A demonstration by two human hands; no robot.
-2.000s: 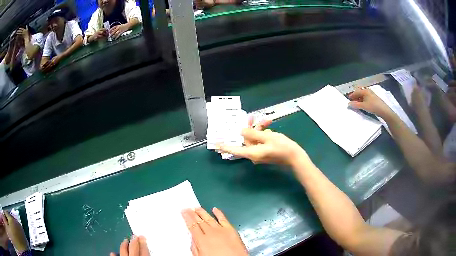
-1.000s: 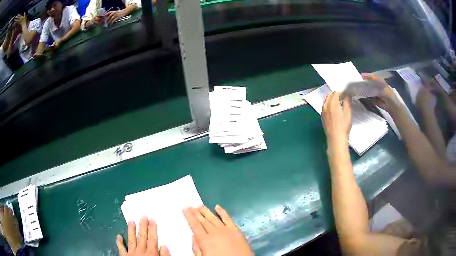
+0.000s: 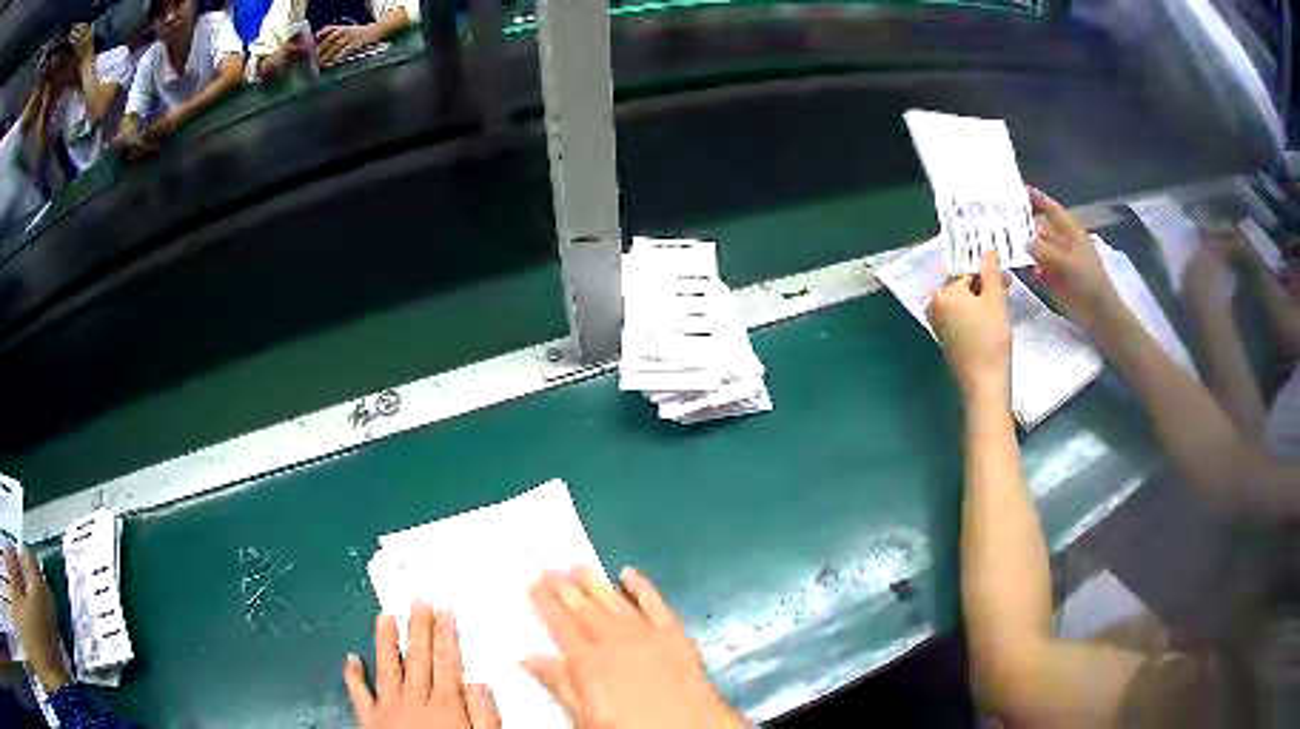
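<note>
A thick pile of white, mostly blank-looking sheets point(image 3: 492, 548) lies on the green bench directly before me, its edges slightly uneven. My left hand point(image 3: 424, 677) lies palm down at the pile's near left side, fingers apart. My right hand point(image 3: 620, 648) lies palm down across the pile's right side, fingers spread. Both hands are cut off by the bottom edge. Neither hand is seen gripping a sheet; what lies under the palms is hidden.
A pile of folded leaflets point(image 3: 687, 335) lies beside the upright post point(image 3: 582, 185). Another folded pile point(image 3: 97, 591) lies far left by a neighbour's hand point(image 3: 32, 612). The right neighbour holds a part-folded sheet point(image 3: 977, 185) above a sheet stack point(image 3: 1052, 370). People sit opposite.
The right neighbour's arm left the folded pile, and that neighbour now holds up a part-folded sheet. My hands stay on the stack with small finger shifts. The view has shifted slightly.
</note>
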